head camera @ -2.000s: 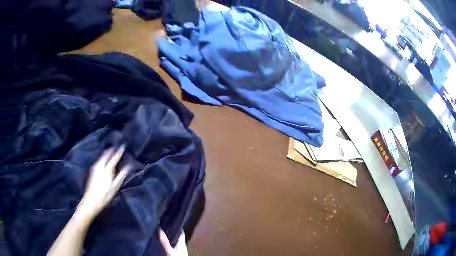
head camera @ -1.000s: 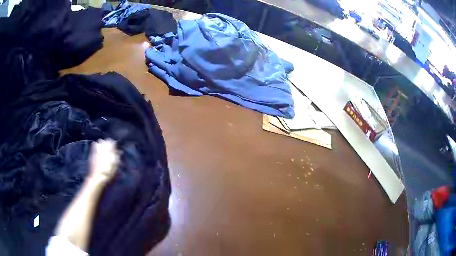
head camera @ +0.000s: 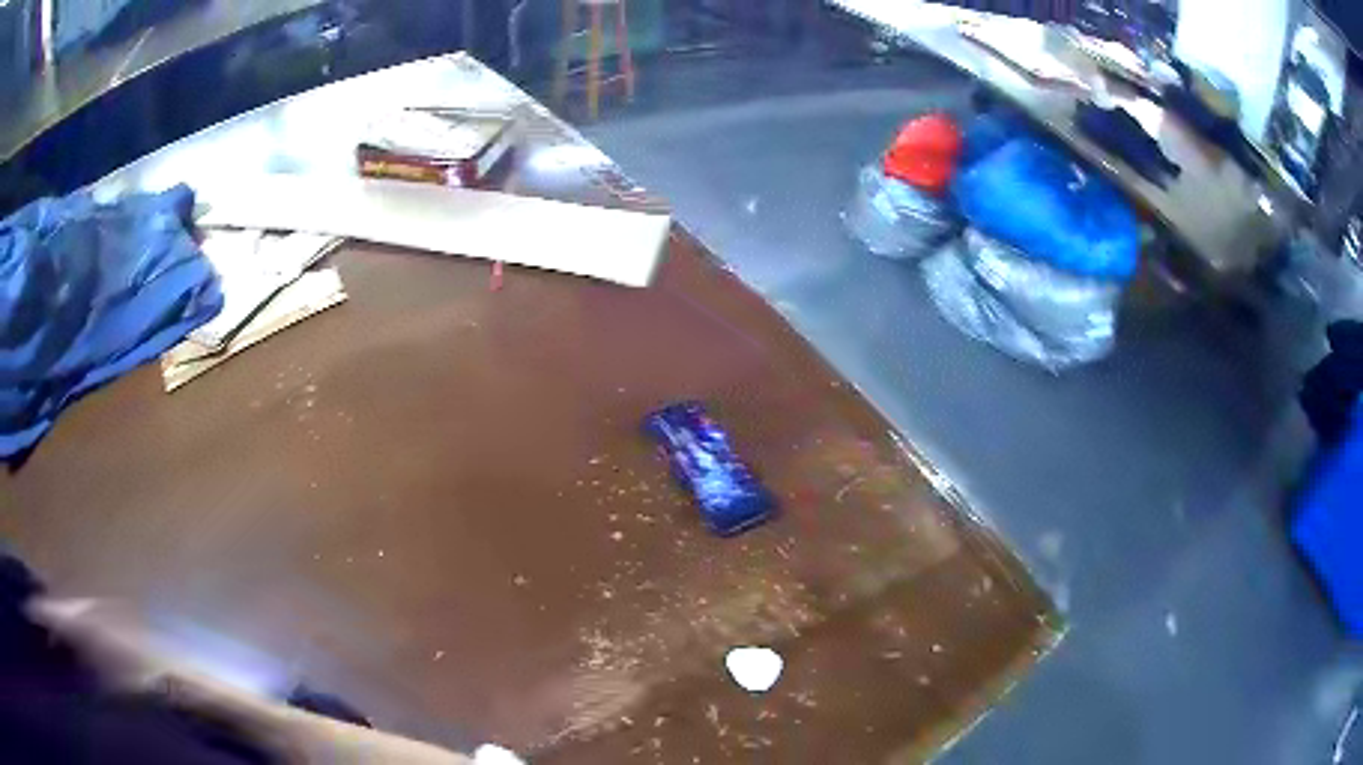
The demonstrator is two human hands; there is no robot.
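Observation:
The dark garment (head camera: 60, 702) shows only as a blurred black area at the lower left corner. A bare forearm (head camera: 284, 722), seemingly my right one, runs along the bottom edge towards it, with a small white patch, likely a cuff, at its right end. The hand at its left end is blurred against the dark cloth, so its grip cannot be made out. My left hand is not in view. A smartphone (head camera: 710, 468) lies face up on the brown table (head camera: 434, 448). A white rounded chalk (head camera: 755, 668) lies nearer me.
A blue garment pile (head camera: 90, 299) is at the left, beside paper pieces (head camera: 262, 307). A pale strip (head camera: 449, 224), a dark red carton (head camera: 434, 157) and a tiny red stick (head camera: 498, 275) are at the far side. Stuffed bags (head camera: 1031, 239) stand on the floor beyond the table edge.
The view has swung right, so the blue pile and the dark garment have shifted left. The whole phone, the chalk and the table's right corner now show. The hand on the garment is no longer clear.

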